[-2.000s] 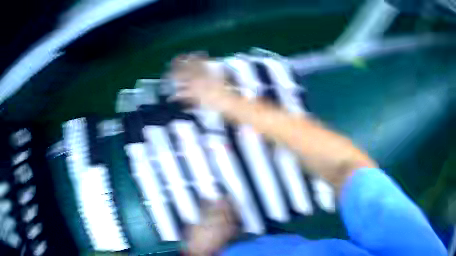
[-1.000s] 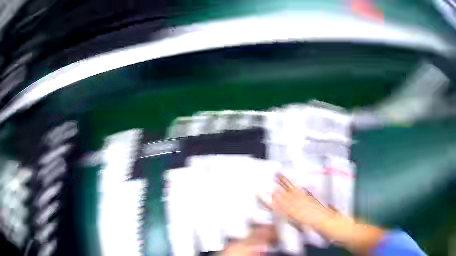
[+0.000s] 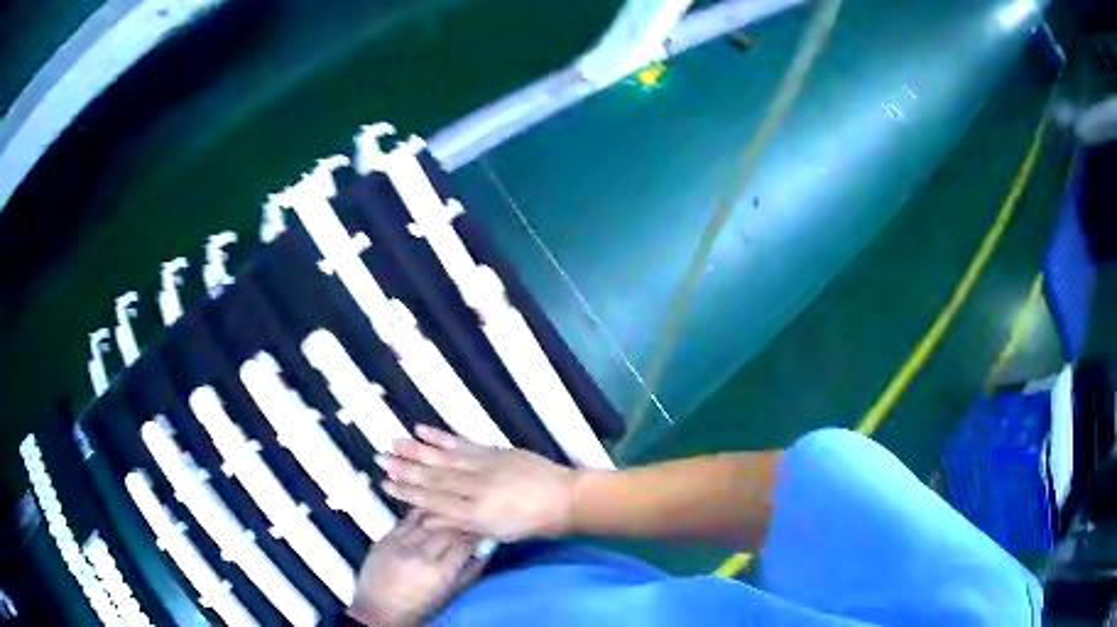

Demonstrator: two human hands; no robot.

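White long bodies (image 3: pixel 539 380) lie side by side in the grooves of a black foam tray (image 3: pixel 251 312). Two longer ones at the right reach the far edge with their thin hooked stems. Several shorter-looking ones lie in the near part. My right hand (image 3: pixel 490 490) is palm down at the near end of the tray, fingers stretched out over the bodies' ends. My left hand (image 3: pixel 417 573) is just below, touching or overlapping it, its fingers partly hidden. A small white piece shows between the hands; whether either hand grips it cannot be told.
Hooked white tips (image 3: pixel 172 290) stick up along the tray's far-left edge. A narrow strip with small white pieces (image 3: pixel 67 533) lies at left. A pale rail (image 3: pixel 515 119) runs behind. The green surface (image 3: pixel 637 233) stretches right. A blue crate (image 3: pixel 998 465) stands lower right.
The view has turned and the tray now appears slanted, lower left. My hands have come together at the tray's near edge; my right hand earlier reached to the far side, then over the middle.
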